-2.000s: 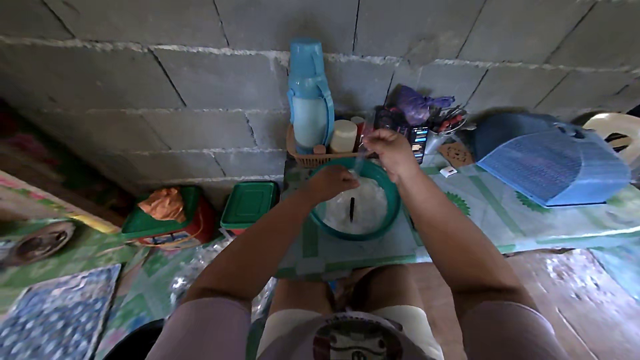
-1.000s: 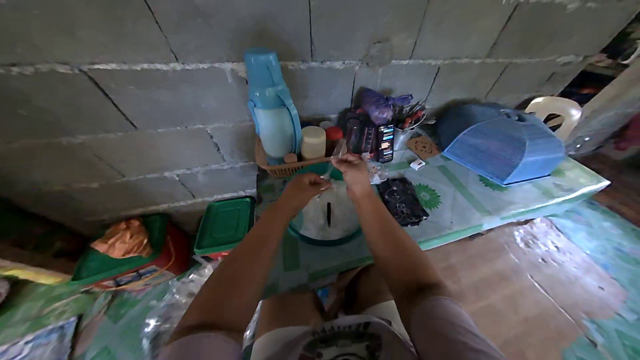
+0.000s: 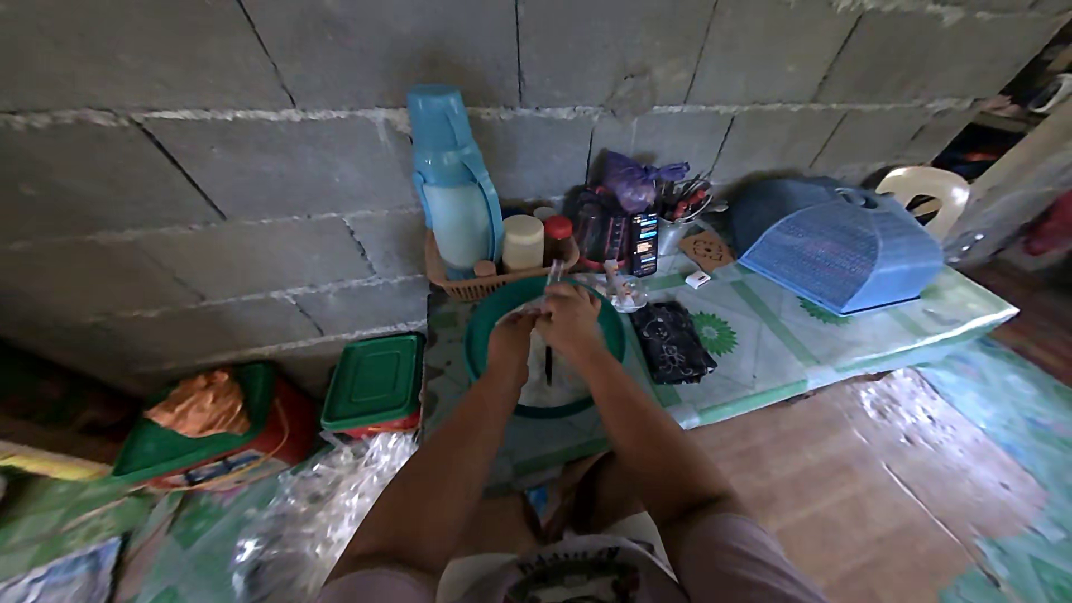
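My left hand and my right hand meet over a teal plastic basin on the table. Between their fingers is a thin clear plastic piece, whose upper end sticks up past my right hand; it looks like a small bag or wrapper. White contents lie in the basin below, with a dark narrow handle or stick on them. A black patterned cloth or pouch lies right of the basin. Behind my hands sits a small clear plastic container or bag.
A brown basket holds a blue thermos flask and jars. Farther right are a smartphone, a metal cup of utensils and a blue mesh food cover. Lidded buckets and clear plastic lie left of the table.
My hands, apart two seconds ago with clear plastic between them, have come together over the basin.
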